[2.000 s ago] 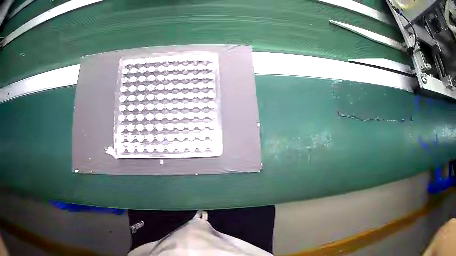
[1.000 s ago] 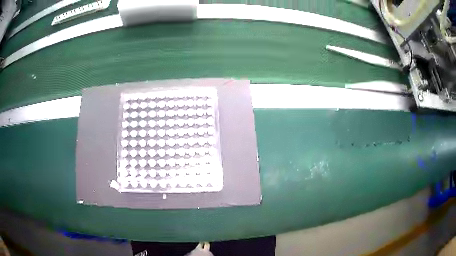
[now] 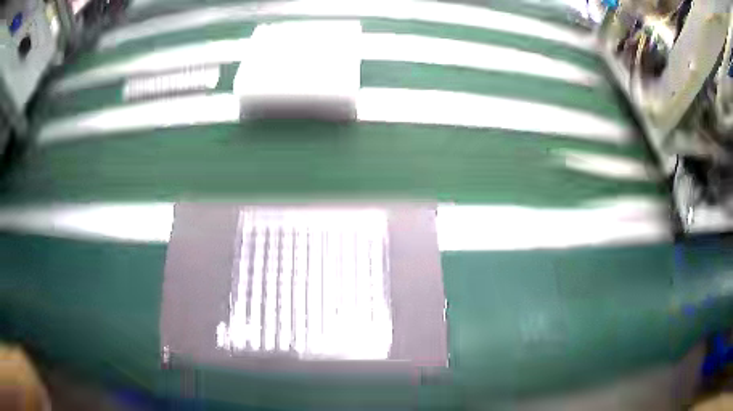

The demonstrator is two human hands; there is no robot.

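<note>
A clear square blister tray (image 3: 312,282) with close rows of whitish round pieces lies on a flat grey mat (image 3: 416,281) in front of me. Motion blur smears the rows into upright streaks. Nothing touches the tray. Neither of my hands can be made out. Blurred tan shapes at the lower left and lower right corners are perhaps parts of my arms, cut off by the edge; no fingers show.
The green bench (image 3: 514,321) has long white lane strips. A thick white foam block (image 3: 301,68) stands farther across. A pale ribbed strip (image 3: 171,82) lies left of it. Machine parts (image 3: 683,72) stand at the right edge, and a grey machine (image 3: 28,60) at the upper left.
The view has tilted up and blurred. The mat and tray appear lower and slightly right, and the foam block shows fully. The tray has kept its place on the mat. The lower-left tan shape shows larger.
</note>
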